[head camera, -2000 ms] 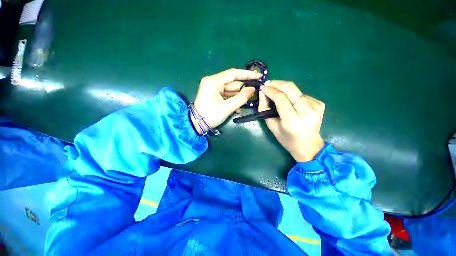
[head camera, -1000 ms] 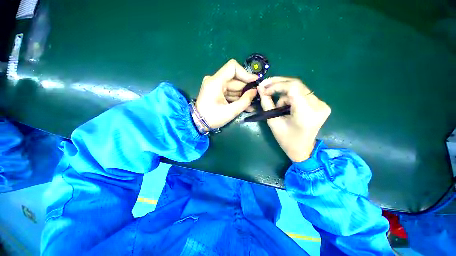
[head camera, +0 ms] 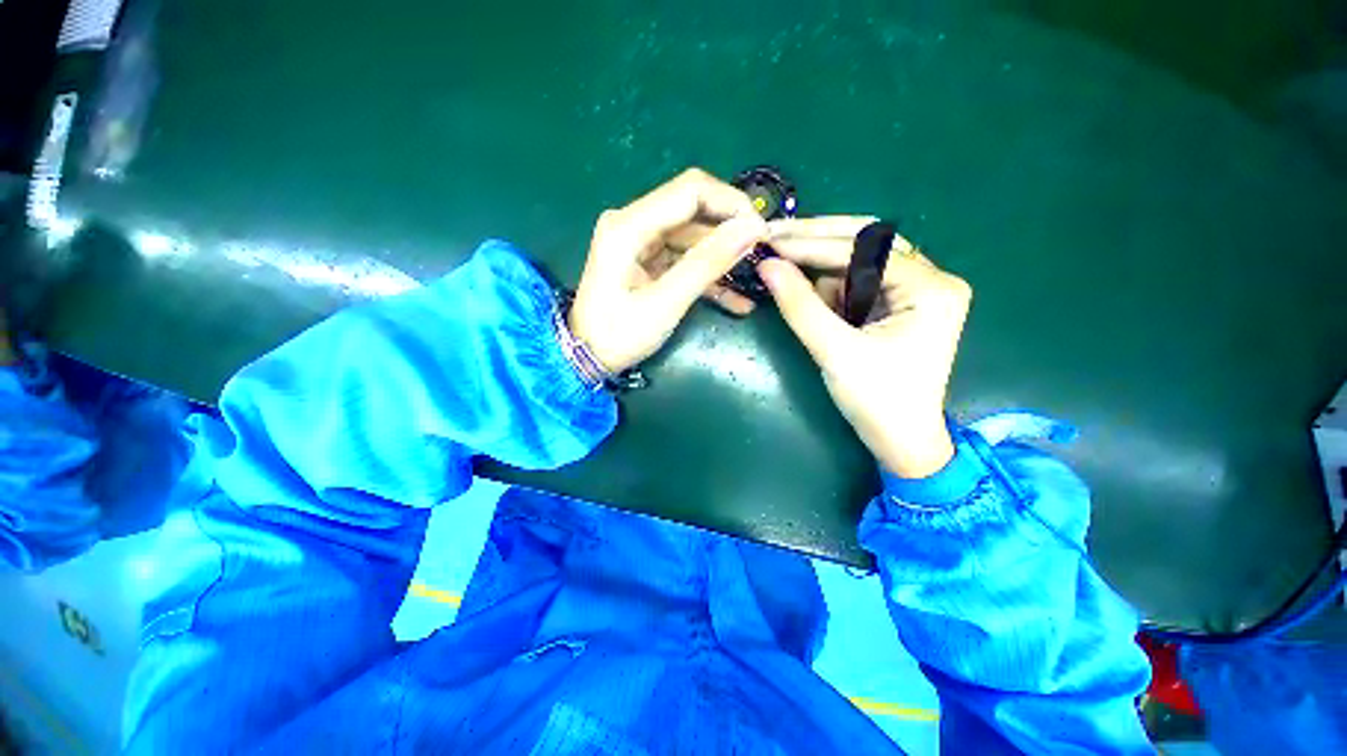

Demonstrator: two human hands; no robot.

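Observation:
My left hand (head camera: pixel 650 281) holds a small dark round circuit board assembly (head camera: pixel 749 272) between its fingertips, mostly hidden by the fingers. My right hand (head camera: pixel 886 325) meets it, thumb and index fingertips at the disc's right edge. A black pen-shaped tool (head camera: pixel 869 272) lies across my right palm, pointing up and away. Another dark disc (head camera: pixel 767 194) with a yellowish centre and a light dot on its rim shows just beyond the fingertips, partly covered by them. Any small part between the fingertips is too hidden to tell.
The shiny dark green bench mat (head camera: pixel 443 133) lies under the hands. A white slotted strip (head camera: pixel 52 163) is at the left bench edge. A blue sleeve of another person (head camera: pixel 45 458) shows at the far left. A red item (head camera: pixel 1169 677) is below the right bench edge.
The black tool has swung from pointing left below the fingers to standing upright across my right palm. My fingertips stay together at the held disc and now cover more of the disc beyond.

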